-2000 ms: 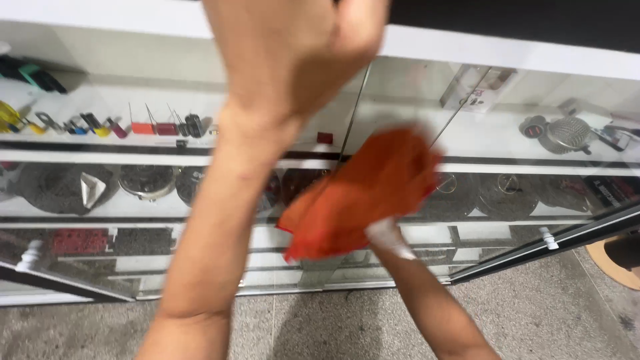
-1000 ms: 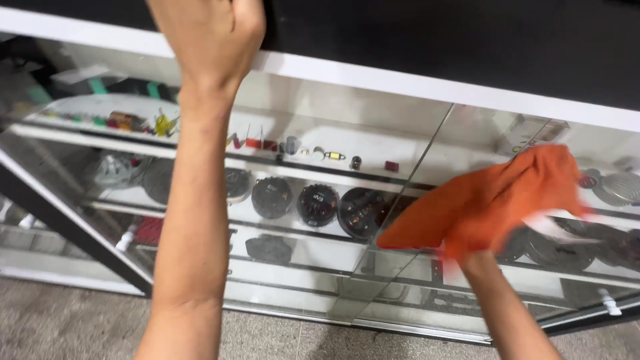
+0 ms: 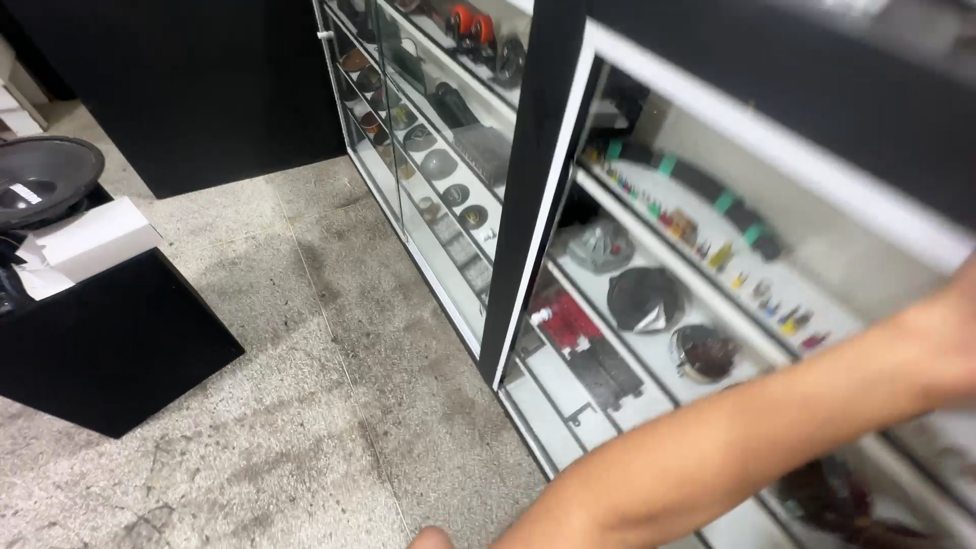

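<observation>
My left forearm reaches from the bottom across the glass-fronted display cabinet (image 3: 526,252). Only a blurred part of my left hand (image 3: 957,335) shows at the right edge, near the cabinet's front; its fingers are cut off. A small patch of skin shows at the bottom edge, and I cannot tell what part it is. My right hand and the orange cloth are out of view. Behind the glass, small colourful parts (image 3: 717,255), a dark round cover (image 3: 646,297) and a red grid-like part (image 3: 568,320) lie on white shelves.
Another section of glass shelving (image 3: 442,164) continues at the upper middle, holding round caps and orange-and-black parts. On the left, a large speaker cone (image 3: 46,179) and a white box (image 3: 99,240) stand by a black panel (image 3: 122,343). Speckled floor (image 3: 290,427) lies between.
The view has swung far to the left along the cabinet. The orange cloth, held in my right hand in both earlier frames, is out of view now.
</observation>
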